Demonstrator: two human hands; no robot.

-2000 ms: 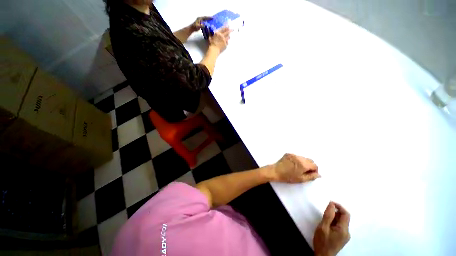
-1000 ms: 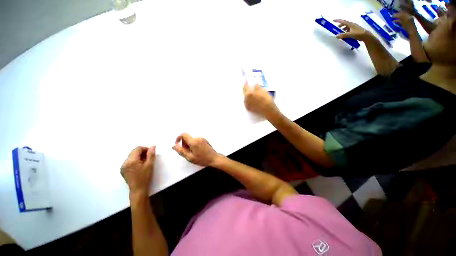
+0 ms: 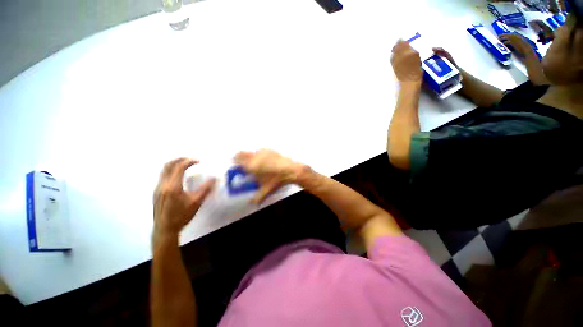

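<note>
A white retail box with a blue panel [image 3: 243, 181] is low over the table in front of me, blurred by motion. My right hand [image 3: 267, 170] holds it from above, its fingers over the panel's right side. My left hand [image 3: 179, 198] is just left of the box, thumb and fingers apart. The box's white left end blends into the glossy white table [image 3: 147, 115], so whether my left hand touches it cannot be told.
A white box with a blue side [image 3: 51, 214] is at the table's left. A clear cup [image 3: 176, 16] and a black phone [image 3: 329, 5] are at the far edge. At right, a person in dark clothing [image 3: 492, 150] holds an open box [image 3: 441, 75]; more blue-edged boxes lie beyond.
The box with the blue panel, earlier under the neighbour's hand, is now in my right hand. My left hand has opened. The neighbour has drawn back and holds another box.
</note>
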